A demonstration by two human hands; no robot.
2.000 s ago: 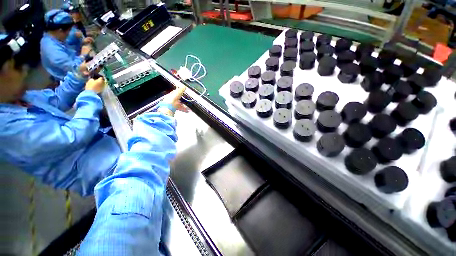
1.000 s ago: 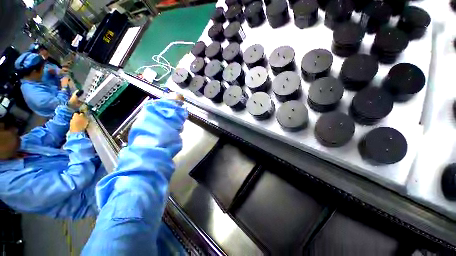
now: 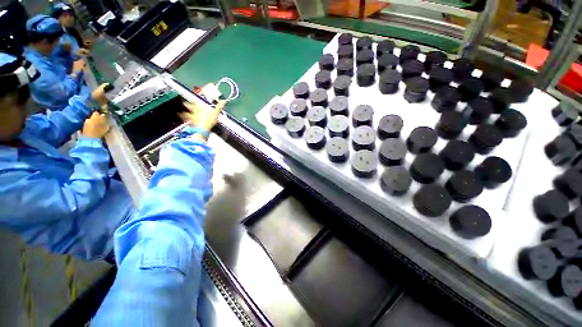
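Note:
My left hand (image 3: 203, 116) is bare, at the end of a blue sleeve reaching up from the bottom left. Its fingers are spread and slightly blurred over the metal rail, and nothing shows in it. Just beyond the fingertips, a white cable with a small box (image 3: 209, 92) lies on the green mat; whether they touch is unclear. To the right, a white foam tray (image 3: 504, 225) holds rows of short round black cylindrical parts (image 3: 364, 162). My right hand is out of the picture.
Small black trays (image 3: 332, 281) lie in the metal channel below the rail. A second foam group (image 3: 542, 290) stands at the right edge. People in blue (image 3: 51, 166) sit at left near a green board (image 3: 150, 105). A black bin (image 3: 150, 29) stands behind.
The view has swung back and the tray looks smaller than a second ago. My left hand's fingers, mostly hidden or pointing before, now show spread beside the white box.

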